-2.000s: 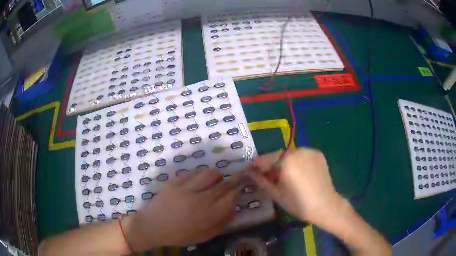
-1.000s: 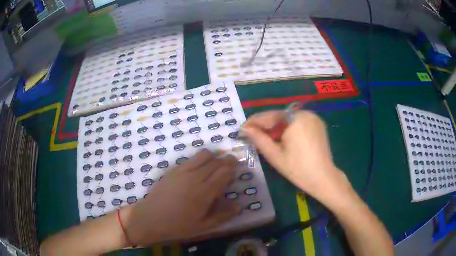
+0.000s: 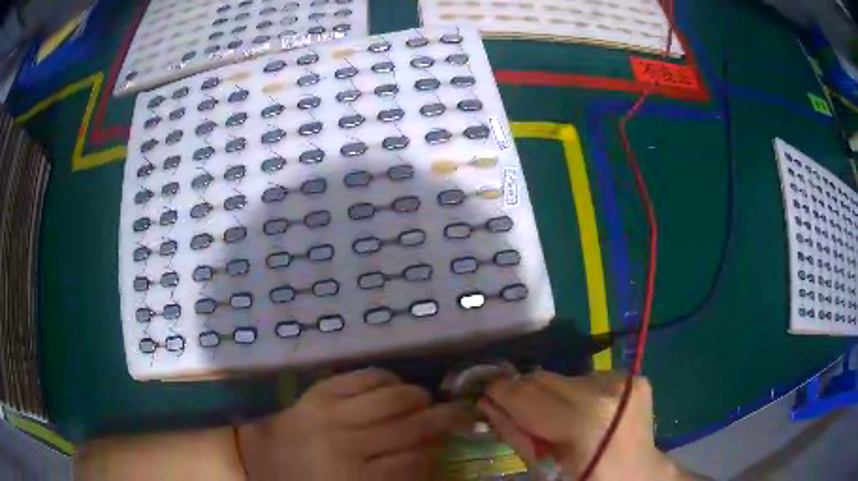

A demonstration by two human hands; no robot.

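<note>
The white working tray (image 3: pixel 334 361) lies in front of me with rows of dark-rimmed oval components. A few tan slots without parts show near its right edge and top. My left hand (image 3: pixel 348 427) is below the tray's near edge, its fingertips close together at the round test fixture (image 3: pixel 480 378). Whether it pinches a component is hidden. My right hand (image 3: pixel 583 418) is at the fixture from the right, closed around the test probe (image 3: pixel 546 453), whose red and clear part shows under the fingers. The red test lead (image 3: pixel 651 225) passes over this hand.
Two rear trays (image 3: pixel 246 45) (image 3: pixel 555 36) are cut off by the top edge. A red label (image 3: pixel 663 72) lies beside the right one. A side tray (image 3: pixel 820 240) is at far right, stacked trays (image 3: pixel 21 282) at far left. A black lead (image 3: pixel 726 225) curves across the green mat.
Both hands have moved from the working tray's right side down to the fixture. The view has tilted down, so the trays appear higher. The red lead now hangs right of the tray.
</note>
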